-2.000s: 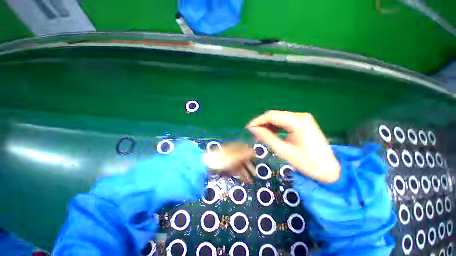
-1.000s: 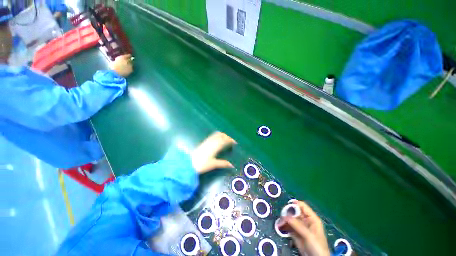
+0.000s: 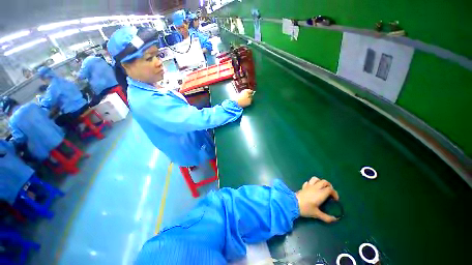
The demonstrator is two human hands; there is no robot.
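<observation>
My left hand (image 3: 316,200), in a blue sleeve, is low over the green belt right of centre. Its thumb and fingertips are at opposite edges of a thin black ring (image 3: 341,209), which is partly hidden by the fingers. A round module (image 3: 369,173) with a white ring and dark centre lies alone on the belt, beyond my hand to the right. More white-ringed modules (image 3: 369,252) show at the bottom edge, in the tray, which is mostly cut off. My right hand is out of the picture.
A person in blue (image 3: 165,116) sits at the left belt edge, one hand on the belt (image 3: 290,119) near a red tray (image 3: 209,76) and a dark red stack (image 3: 244,67). A green panel with a posted sheet (image 3: 375,64) runs along the right. Other workers and stools are behind.
The view has swung left and up. My left hand has moved from open above the belt to the black ring. My right hand, which was holding a module over the tray, has left the picture.
</observation>
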